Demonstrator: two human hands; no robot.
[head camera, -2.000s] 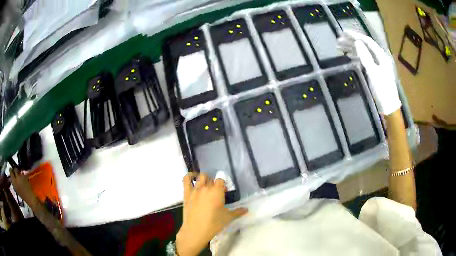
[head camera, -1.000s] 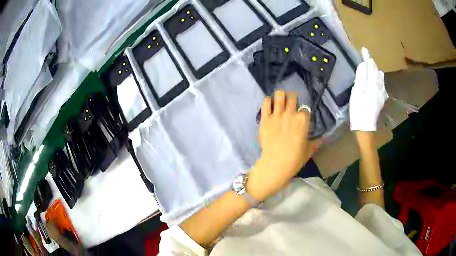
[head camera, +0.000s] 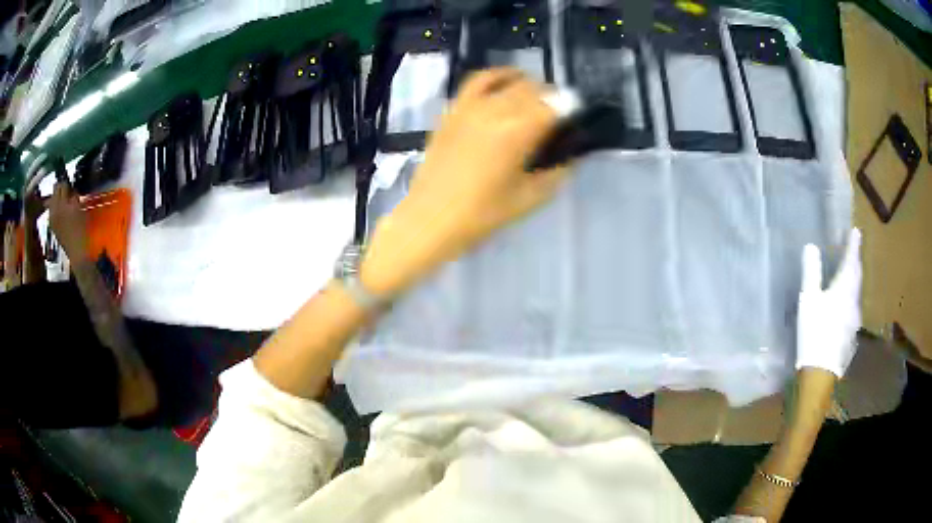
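The packing tray (head camera: 613, 245) holds black frames in its far row, one of them the frame (head camera: 700, 97); its near row shows only pale sheet. My left hand (head camera: 491, 153), mostly bare with a white tip on one finger, grips a blurred black stack of frames (head camera: 588, 133) over the far row. How many frames it holds cannot be told. My right hand (head camera: 830, 312), in a white glove, is at the tray's right edge with thumb and fingers apart, holding nothing visible.
Fanned stacks of frames (head camera: 307, 112) stand left of the tray on the white covering (head camera: 245, 266). Another person's arm (head camera: 87, 255) is at the far left by an orange bin (head camera: 107, 230). Brown cardboard (head camera: 884, 92) lies at the right with a loose frame (head camera: 887, 169) on it.
My left hand has carried the black stack from the tray's near row at the right to over the far row. The near-row frame at the right is gone. The view has shifted.
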